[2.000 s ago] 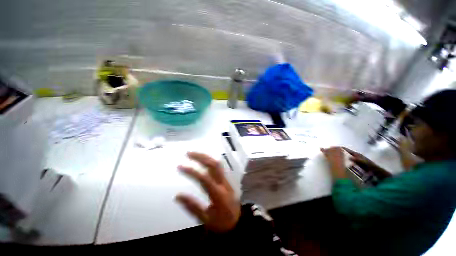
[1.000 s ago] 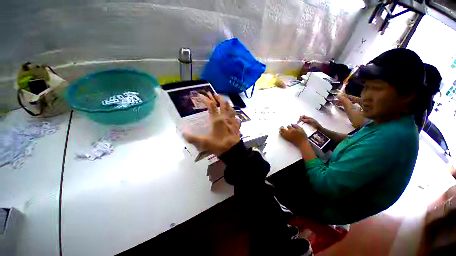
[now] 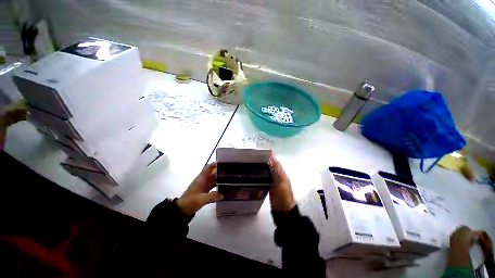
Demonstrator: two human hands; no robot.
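Observation:
A white retail carton [image 3: 239,208] with a dark picture panel is held in front of me, its pale top flap raised and a dark band below it. My left hand [image 3: 200,191] grips its left side, the thumb on the front. My right hand [image 3: 281,184] holds its right side, the fingers near the flap's corner. Part of the right fingers is hidden by the carton. No plastic tab can be made out in either hand.
Stacked cartons [image 3: 103,81] stand at left, more cartons [image 3: 361,217] at right. Behind are a teal basin [image 3: 279,131] with white pieces, loose white bits [image 3: 184,107], a cloth tote [image 3: 227,89], a steel flask [image 3: 354,107] and a blue bag [image 3: 412,125]. Another person's hands [image 3: 468,237] show at right.
The view has swung left. My right hand, earlier spread over the right stack, now holds a carton in front of me. My left hand has come into view, also holding it.

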